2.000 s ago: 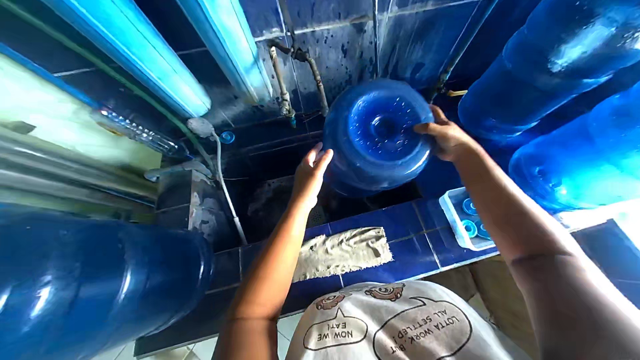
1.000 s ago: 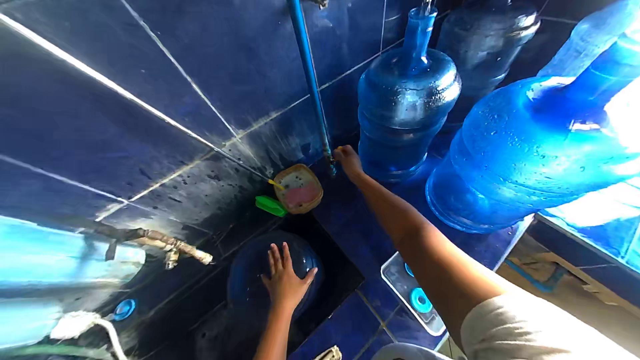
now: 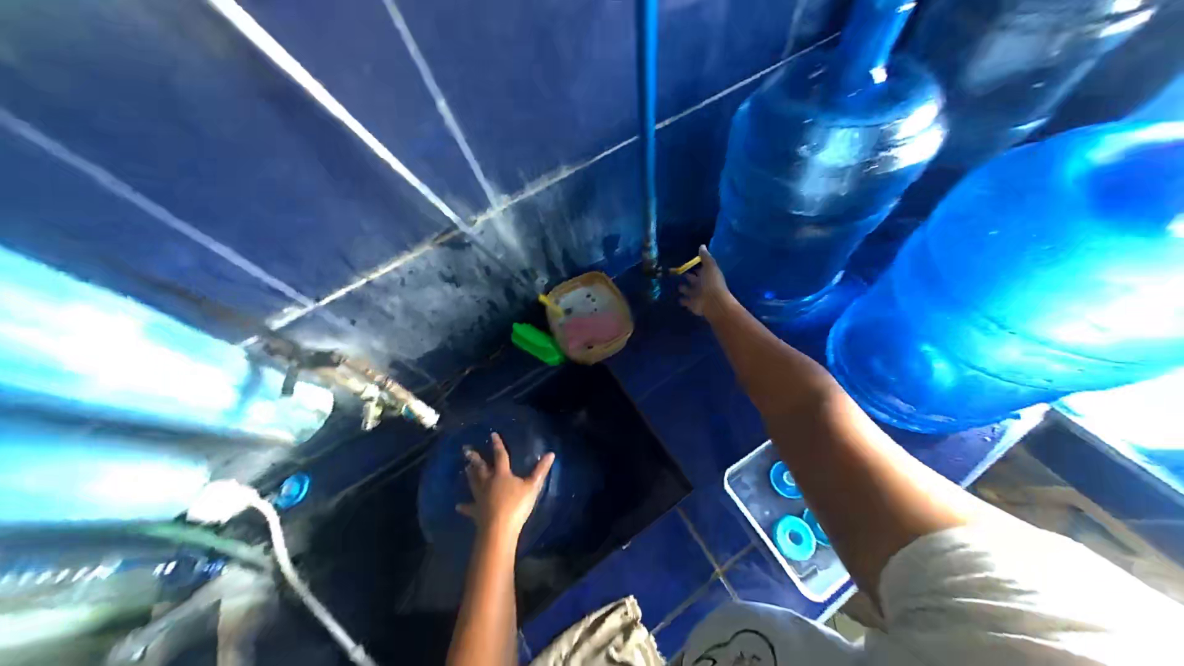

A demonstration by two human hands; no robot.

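My left hand [image 3: 502, 490] lies with spread fingers on the rounded end of a blue water jug [image 3: 449, 504], which sits down in the dark tiled basin. My right hand [image 3: 706, 285] is stretched out to the yellow handle [image 3: 685, 265] of a valve at the foot of a blue pipe [image 3: 649, 139], its fingers touching the handle. Between the hands, near the wall, stands a small basket [image 3: 615, 347] with pink and pale contents, and a green brush-like object [image 3: 536, 343] lies beside it.
Large blue water jugs [image 3: 786, 213] stand at the right. A plastic tub [image 3: 797, 587] with blue caps is below my right arm. A corroded tap [image 3: 388, 398] sticks out at the left above a white hose [image 3: 301, 583]. A beige cloth [image 3: 601, 638] lies on the ledge.
Two seconds ago both hands held a blue jug upside down over the basin. Now it is down in the basin under my left hand, and my right hand has moved to the valve. The view has turned.
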